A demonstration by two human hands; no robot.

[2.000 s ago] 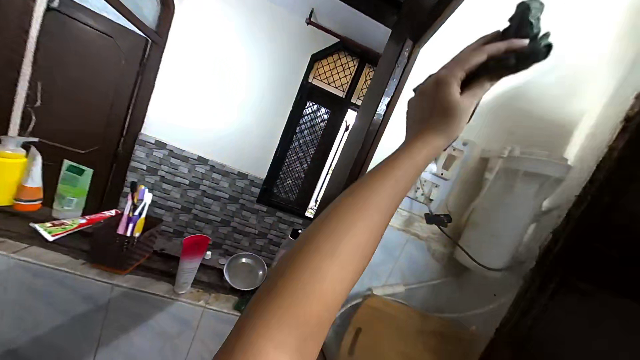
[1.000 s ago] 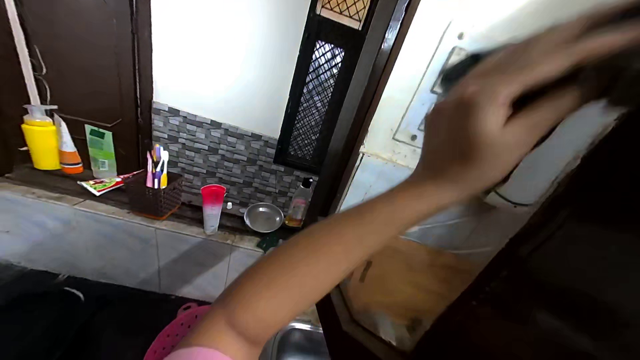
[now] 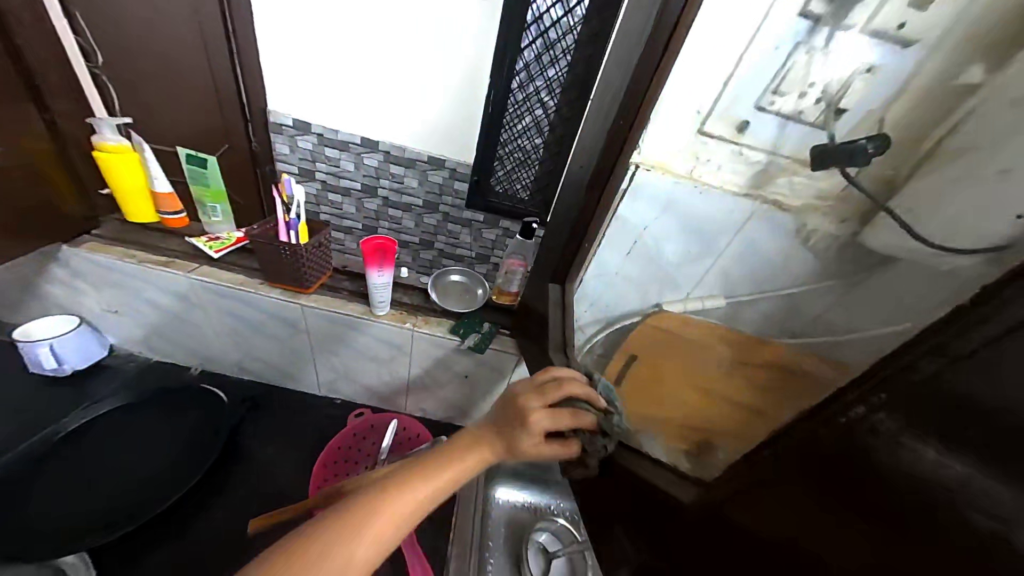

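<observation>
My one visible hand (image 3: 548,416), which looks like my right hand, has its fingers closed around a crumpled dark grey-green cloth (image 3: 596,428). The cloth lies against the lower corner of a dark frame around a glass pane (image 3: 664,240). Behind the pane show a wooden board (image 3: 720,376), a socket panel and a black plug (image 3: 850,152) on a cable. Below the hand is a steel sink (image 3: 532,504). My left hand is not in view.
On the ledge (image 3: 344,300) stand a yellow pump bottle (image 3: 128,184), tubes, a brown basket (image 3: 296,260) of toothbrushes, a steel bowl (image 3: 458,290) and a clear bottle (image 3: 514,268). A pink colander (image 3: 364,452), a black pan (image 3: 120,464) and a white mug (image 3: 60,346) are on the dark counter.
My right hand has come down from the upper part of the pane to the lower corner of its frame, still gripping the cloth. The view has tilted downward.
</observation>
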